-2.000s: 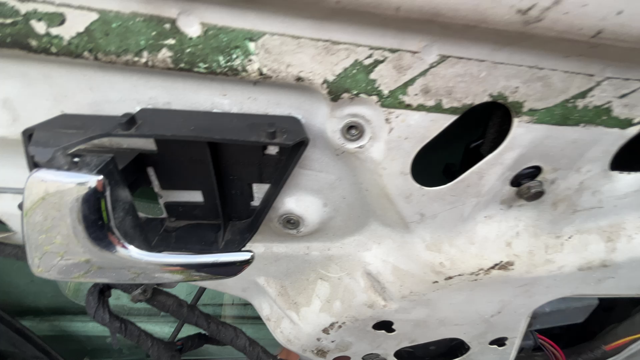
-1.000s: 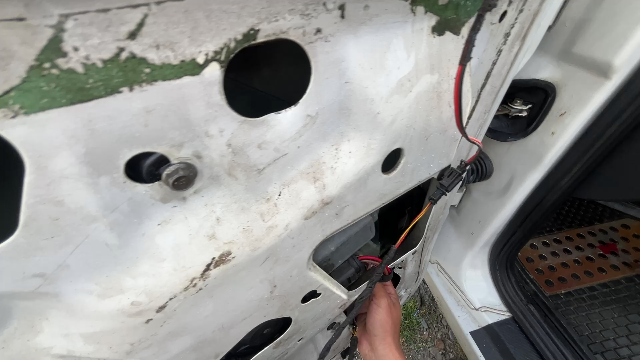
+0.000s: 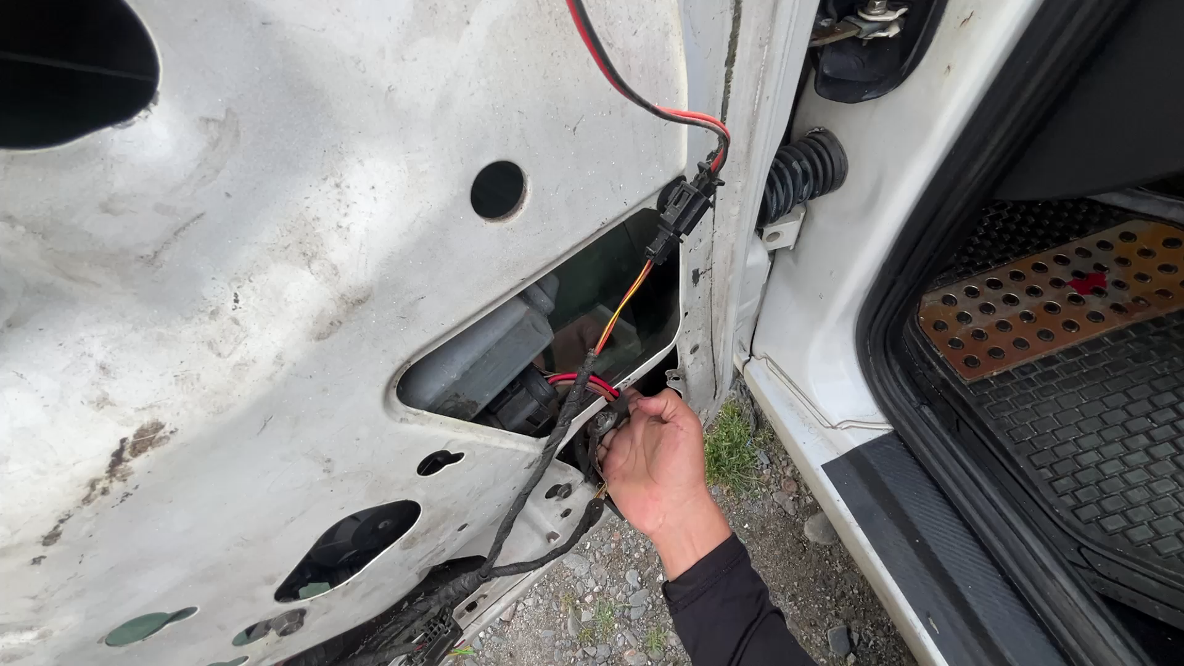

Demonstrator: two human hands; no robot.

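My right hand (image 3: 657, 462), in a dark sleeve, is at the lower edge of a cutout in a white car door's inner panel (image 3: 305, 231). Its fingers curl around a taped wire bundle with red wires (image 3: 592, 379) that run into the cutout. Fingertips are partly hidden. Left of the hand, a black-taped wiring harness (image 3: 527, 499) runs up across the cutout. Orange and yellow wires lead from it to a black connector (image 3: 683, 215), joined to a red and black cable (image 3: 629, 88). A grey plastic housing (image 3: 486, 356) shows inside the cutout. My left hand is not in view.
Right of the door stand the white door pillar with a rubber bellows (image 3: 807, 176), a sill with a dark plate (image 3: 916, 518) and a black door seal. A ribbed floor mat (image 3: 1091, 435) carries a perforated metal plate (image 3: 1064, 296). Gravel (image 3: 601, 592) and grass lie below.
The view has swung from the chrome door handle to the hinge side of the door and closer to the cutout. My right hand, out of view two seconds ago, is at the cutout's lower edge.
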